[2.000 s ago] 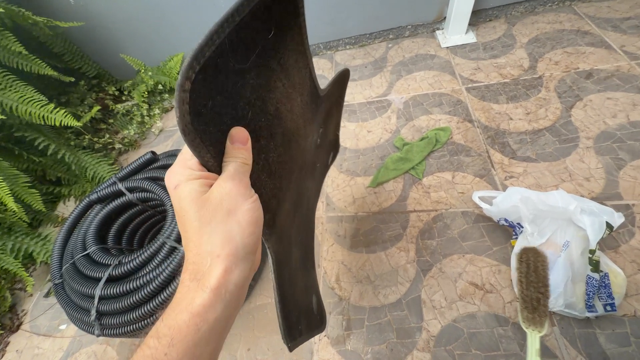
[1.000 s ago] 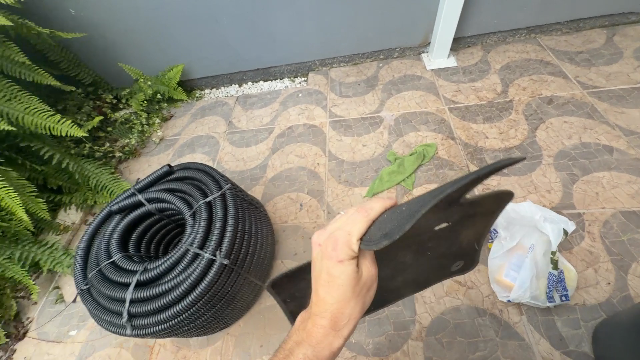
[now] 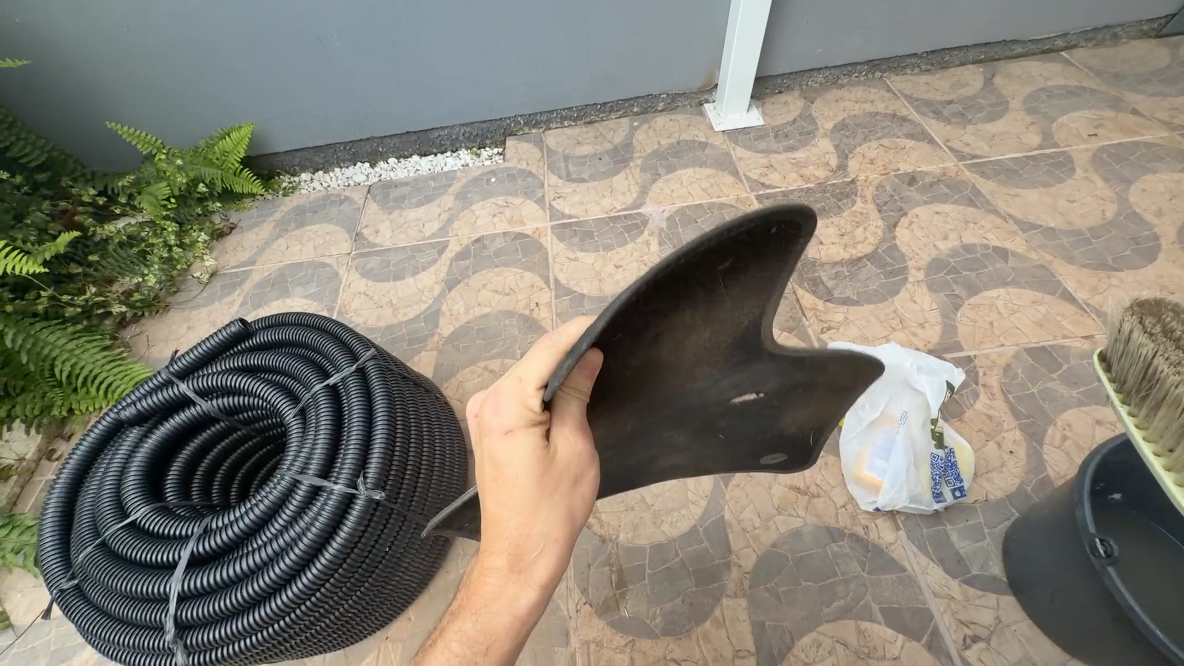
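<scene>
My left hand [image 3: 541,444] grips a curved black plastic or rubber panel [image 3: 684,370], thumb on its inner face and fingers behind its edge. The panel has a notched, pointed outline and a small pale mark, and is held in the air. A scrubbing brush [image 3: 1147,379] with worn bristles and a pale green body comes in at the right edge, above a black bucket [image 3: 1045,546] of murky liquid. The hand on the brush, if any, is out of the frame; my right hand is not seen.
A coil of black corrugated conduit [image 3: 388,481] stands at the left beside ferns [image 3: 69,361]. A white plastic bag [image 3: 902,435] lies on the patterned tile floor [image 3: 647,573]. Behind are a white metal post [image 3: 740,69], white pebbles [image 3: 398,168] and a grey wall [image 3: 416,65].
My left hand has turned the panel from upright to slanted, then its notched end upward to the right. The brush, out of view one second ago, shows again at the right. The green cloth is no longer visible.
</scene>
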